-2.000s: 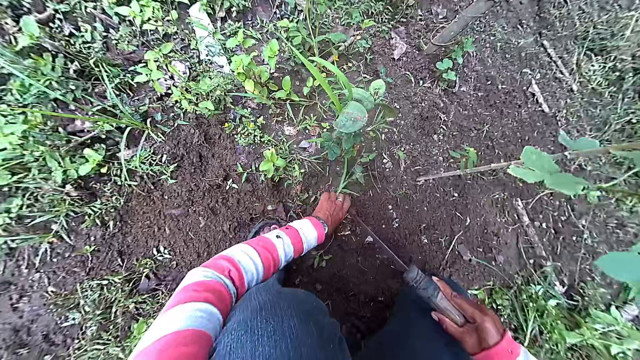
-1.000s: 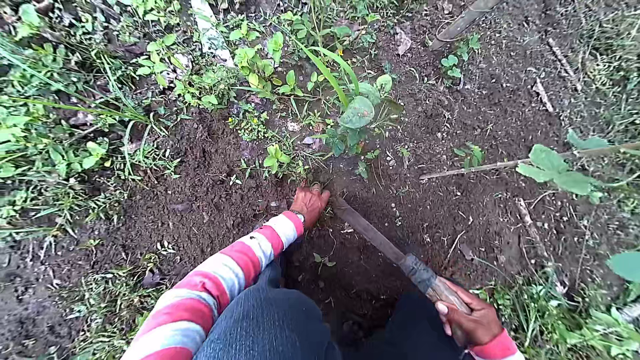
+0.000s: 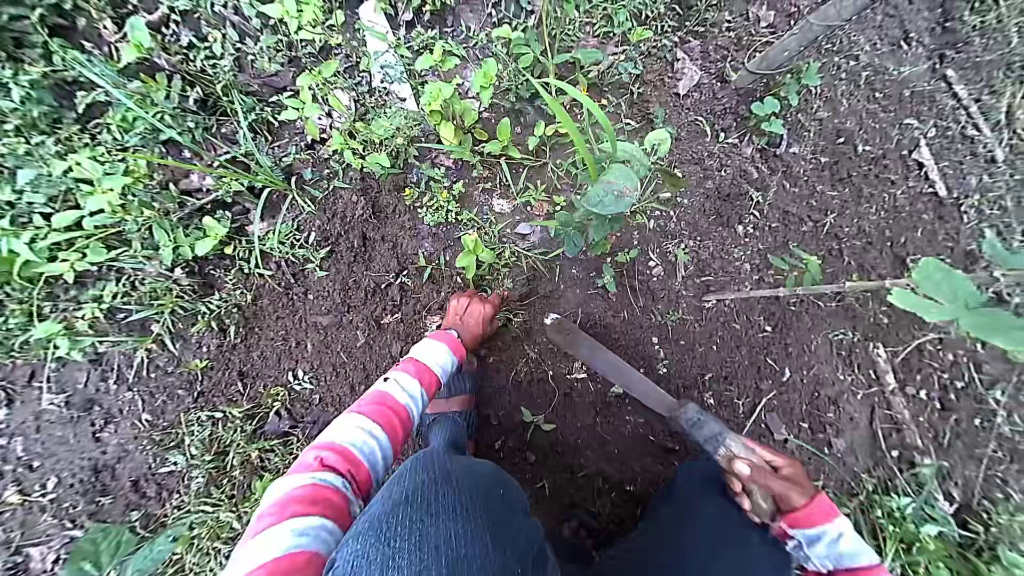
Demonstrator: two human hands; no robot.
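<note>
My right hand (image 3: 770, 480) is closed around the worn handle of a machete (image 3: 612, 364), whose blade points up and left, just above the dark soil. A wrapping covers the front of the handle. My left hand (image 3: 472, 320) is down at the ground left of the blade tip, at the lower edge of a patch of small weeds (image 3: 474, 258); its fingertips are hidden, and whether they grip a stem cannot be told. A taller leafy plant (image 3: 612, 192) stands above and to the right of that hand.
Dense weeds (image 3: 88, 216) cover the left side. A thin stick (image 3: 800, 290) lies at the right beside broad leaves (image 3: 960, 300). A thicker pole (image 3: 800, 40) is at the top right, and a pale strip (image 3: 386, 56) at the top. My knees (image 3: 448, 512) are at the bottom.
My left hand has moved left, away from the base of the taller plant. The machete blade, seen nearly edge-on at first, now shows its flat side.
</note>
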